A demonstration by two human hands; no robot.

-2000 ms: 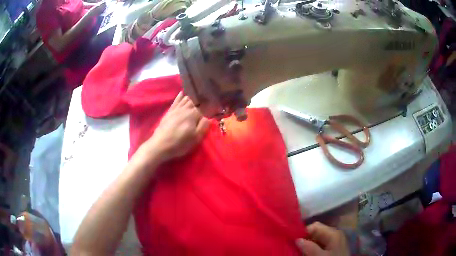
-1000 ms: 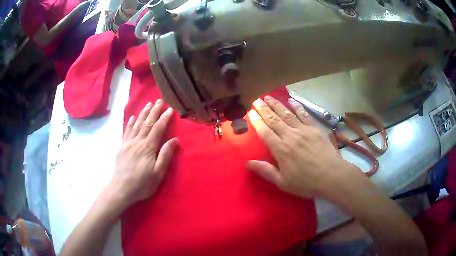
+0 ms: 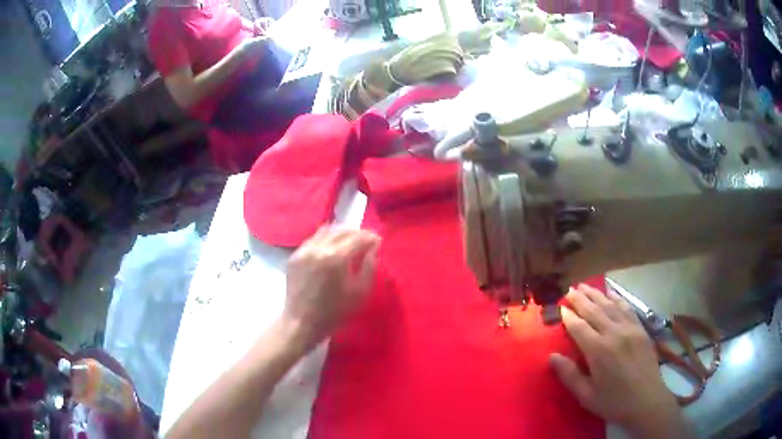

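A large red fabric panel (image 3: 446, 343) lies on the white machine table, under the presser foot and needle (image 3: 504, 318) of the cream sewing machine (image 3: 634, 206). Lamp light makes an orange patch beside the needle. My right hand (image 3: 604, 351) lies flat with fingers spread on the panel, right of the needle. My left hand (image 3: 333, 279) is at the panel's left edge, near the lower end of the small red cut pieces (image 3: 296, 180); its fingers are curled and blurred, and whether they hold cloth is unclear.
Scissors with orange-brown handles (image 3: 690, 360) lie right of my right hand. Bundled tan strips (image 3: 412, 67) and white cloth lie behind the machine. A person in red (image 3: 201, 60) sits at the upper left. A pale plastic bag (image 3: 154, 300) hangs left of the table (image 3: 225, 296).
The view has shifted up and left. My left hand has lifted from lying flat beside the needle and moved away toward the cut pieces, fingers curling. My right hand stays flat on the panel.
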